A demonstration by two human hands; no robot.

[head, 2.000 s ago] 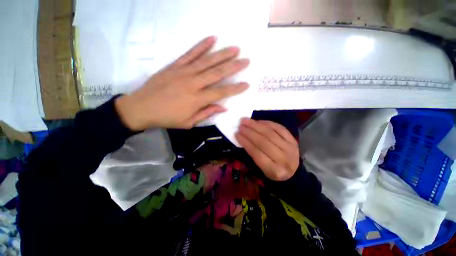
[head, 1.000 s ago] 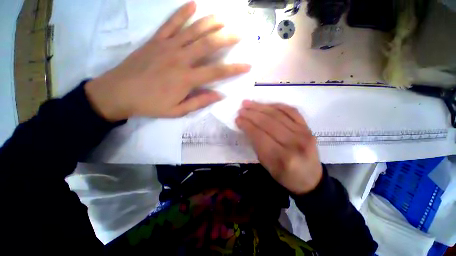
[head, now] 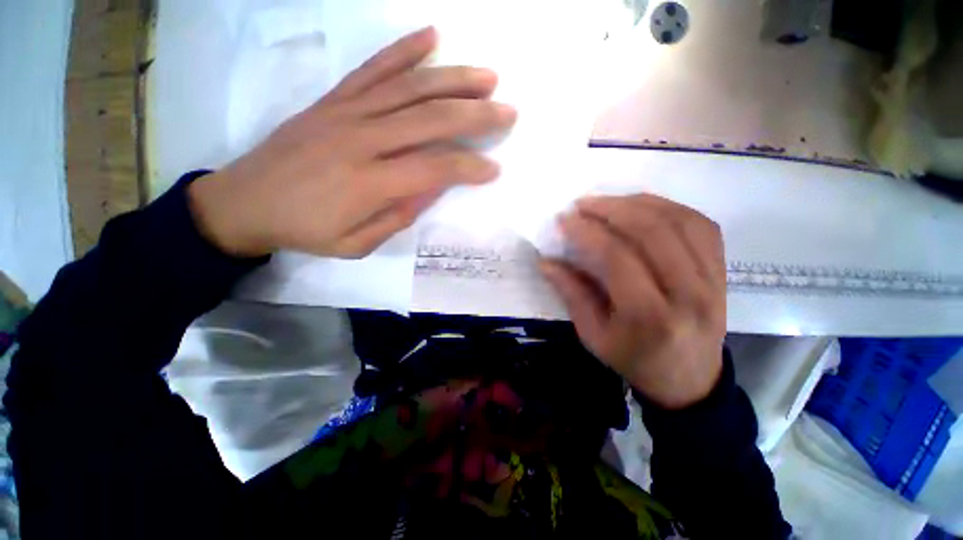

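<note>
A white fabric piece lies on the white table, its right part washed out by the lamp. My left hand lies flat on it, fingers spread, palm down, holding nothing. My right hand is to the right, near the table's front edge, slightly blurred. Its thumb and curled fingers are closed on the white fabric's near right corner. The exact outline of the fabric between my hands is lost in the glare.
The beige machine bed is at the upper right, with a yellowish tuft on it. A printed ruler runs along the front edge. A cardboard strip is at left. A blue crate and white fabric are below.
My right hand has moved right, its fingers now more curled. My left hand remains spread on the fabric. The view has shifted, bringing the machine bed into view since the earliest frame.
</note>
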